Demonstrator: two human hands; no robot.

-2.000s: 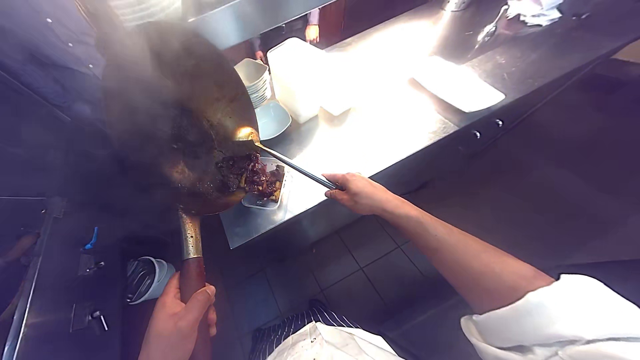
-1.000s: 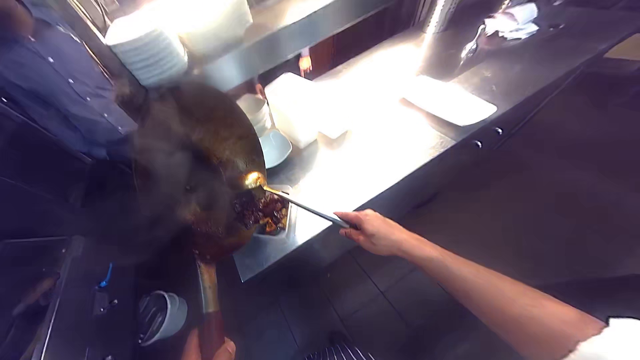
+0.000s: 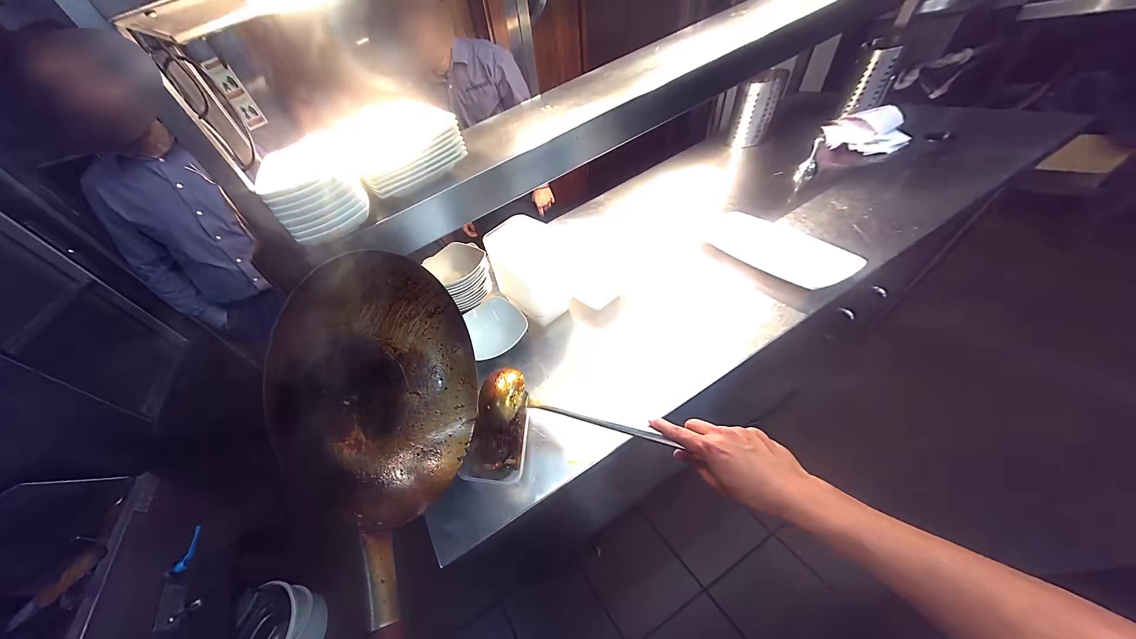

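A dark, sauce-stained wok [image 3: 373,382] is tilted at the corner of the steel counter, its handle [image 3: 380,581] running down to the bottom edge of the view. My left hand is out of the frame. In my right hand [image 3: 741,461] is the metal handle of a ladle [image 3: 503,393]. The ladle's bowl, coated in brown sauce, is over a clear plastic container [image 3: 519,466] that holds dark, glossy food. The container stands on the counter corner beside the wok's rim, and the wok hides part of it.
On the steel counter [image 3: 497,524] are a pale blue bowl [image 3: 495,328], stacked bowls [image 3: 461,273], white containers [image 3: 528,266] and a white tray [image 3: 785,250]. Stacked plates [image 3: 315,209] stand on the raised shelf. Two people are beyond the shelf and wok. Buckets [image 3: 282,612] stand at lower left.
The food seen earlier at the wok's rim has left the wok, whose inside now shows nearly bare. My left hand has gone out of view. The view has shifted, showing more of the shelf and people.
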